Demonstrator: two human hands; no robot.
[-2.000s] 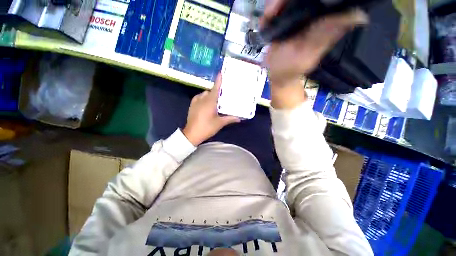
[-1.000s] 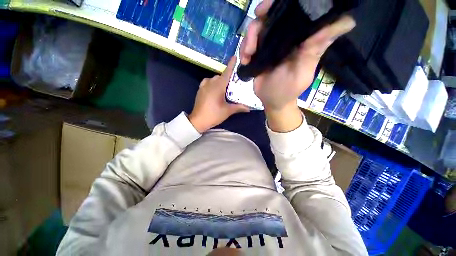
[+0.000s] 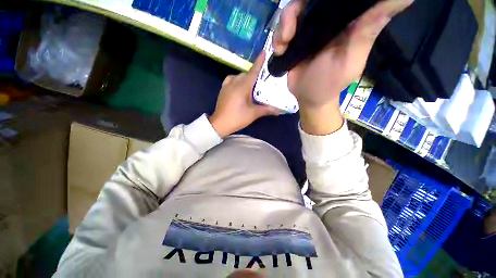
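My left hand point(image 3: 237, 100) holds a white housing point(image 3: 273, 93) by its left and lower side, at the bench edge above my lap. My right hand point(image 3: 332, 68) is wrapped around a long black tool point(image 3: 321, 32), probably an electric screwdriver. The tool's lower end is over the housing, close to its face; whether it touches cannot be told. The tool and my right hand hide the upper right part of the housing.
The bench edge is covered with blue-and-white printed cardboard point(image 3: 231, 27). Black square stacks point(image 3: 421, 49) and white plastic covers point(image 3: 467, 111) stand at the right. A carton with clear bags point(image 3: 60, 51) is at the left, a brown carton point(image 3: 98, 171) below, a blue crate point(image 3: 424, 212) lower right.
My right hand has brought the black tool down over the housing and now holds it there. The housing is tilted more and has shifted slightly right. The bench has shifted in view.
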